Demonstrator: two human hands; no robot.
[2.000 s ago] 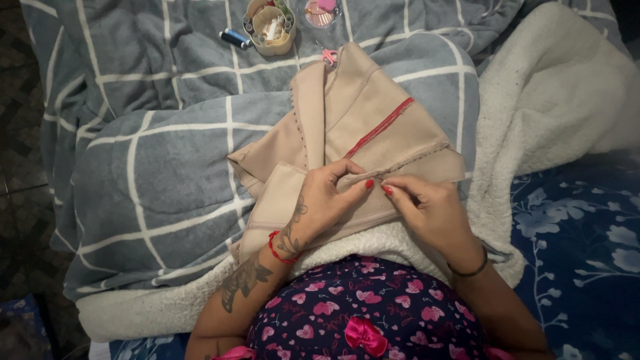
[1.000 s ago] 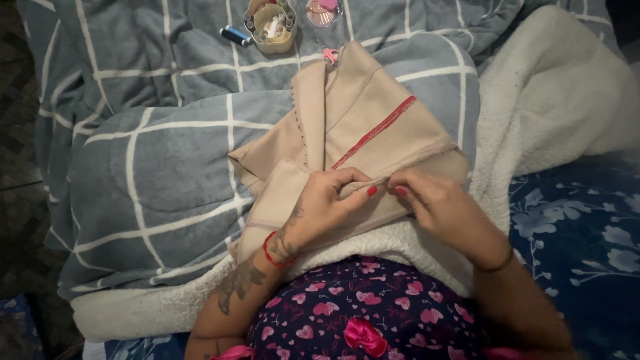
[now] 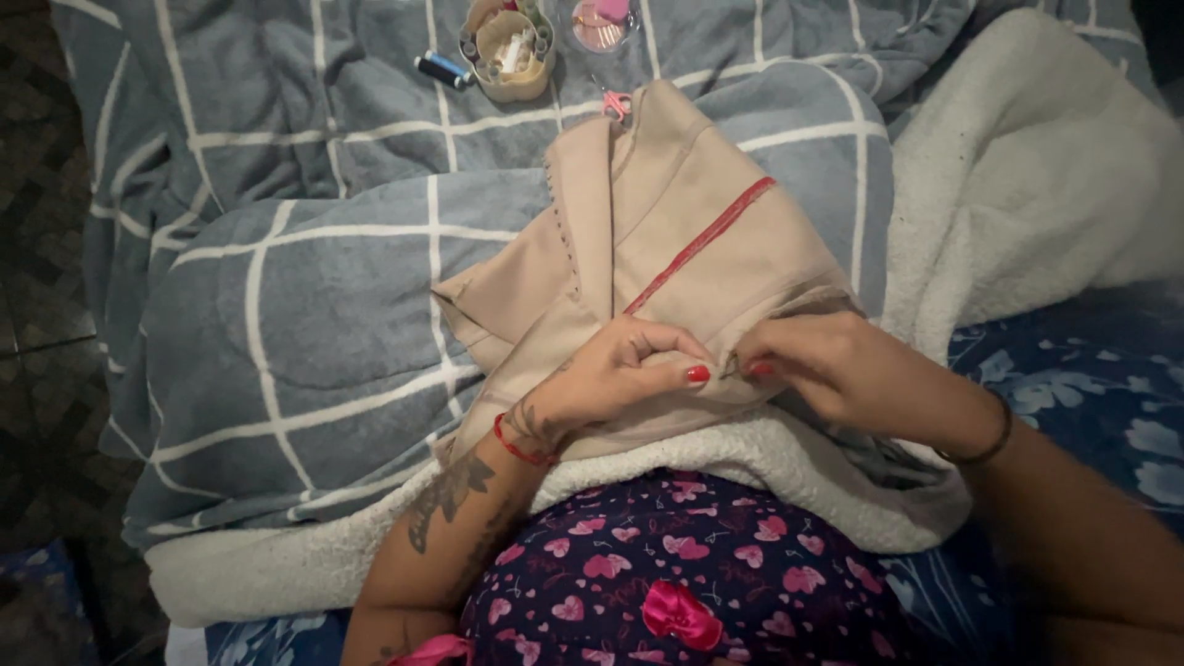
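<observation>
Beige fabric [image 3: 703, 213] with a red stripe and a row of dark stitches along one folded edge lies across my lap. My left hand [image 3: 629, 370] pinches its edge between thumb and fingers. Close beside it, my right hand [image 3: 814, 365] has its fingertips closed at the same edge, on the right. Whether a needle or thread is between those fingers cannot be told. Small scissors with pink handles [image 3: 617, 104] lie at the fabric's top corner.
A round container [image 3: 513, 85] of thread spools and small items stands on the grey checked blanket [image 3: 351, 296]. Black and blue thread spools [image 3: 444, 69] lie to its left, a round pin case [image 3: 601, 23] to its right. White fleece [image 3: 1027, 166] is bunched at the right.
My right hand moved out to the right a second ago and is now back close to my left hand. The fabric edge under my fingers has shifted and bunched. My left hand keeps its hold.
</observation>
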